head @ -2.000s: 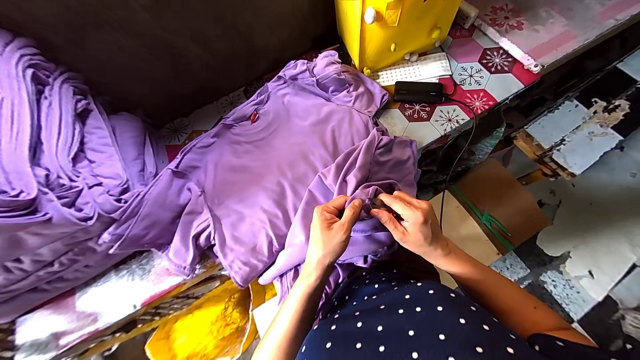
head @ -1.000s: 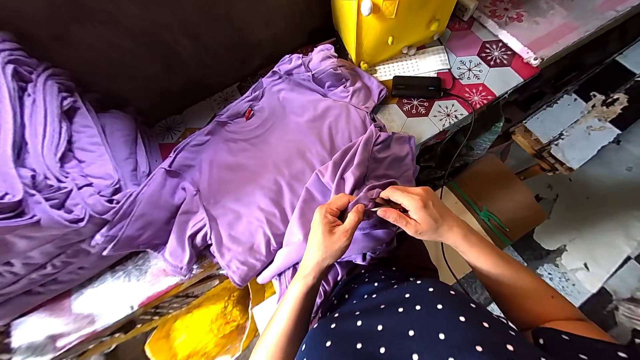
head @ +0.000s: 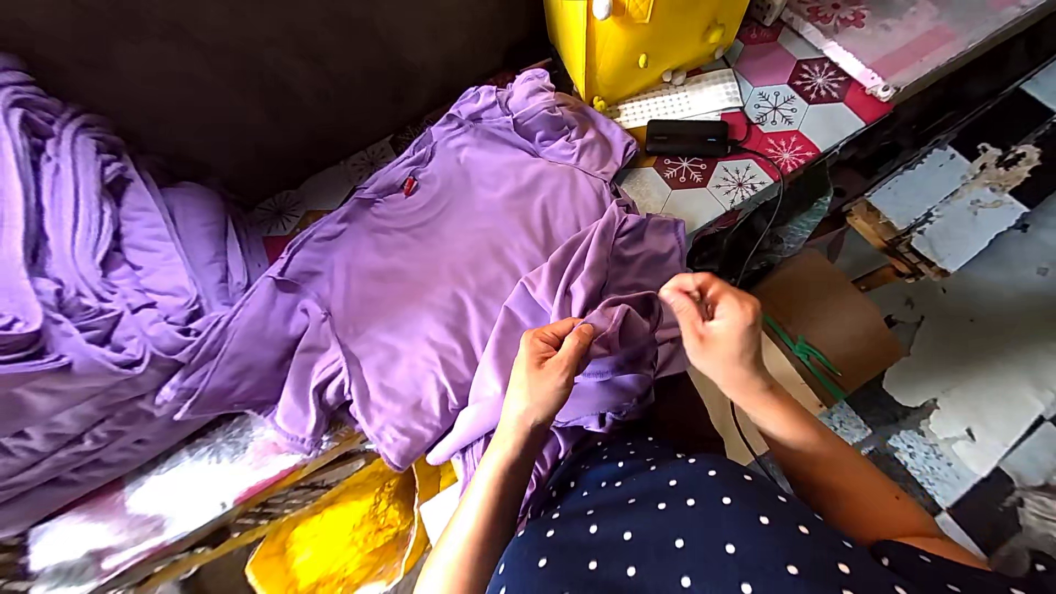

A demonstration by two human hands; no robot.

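A purple fabric garment [head: 462,223] with a small red tag lies spread over the table, its near part bunched close to my body. My left hand [head: 549,363] pinches a fold of it between thumb and forefinger. Just to the right, my right hand [head: 716,323] is raised slightly apart from my left, thumb and fingertips closed together at the edge of the cloth. Whether those fingers hold cloth, thread or something small cannot be told.
A large pile of purple fabric [head: 99,272] rises at the left. Beyond the garment stand a yellow container [head: 648,49] and a black power bank [head: 686,138] with a cable on a snowflake-patterned cover [head: 775,107]. Below the table's right edge sits a cardboard box [head: 825,322].
My right hand has moved away from my left, to the right; the two were close together over the cloth before. My left hand keeps its pinch on the garment.
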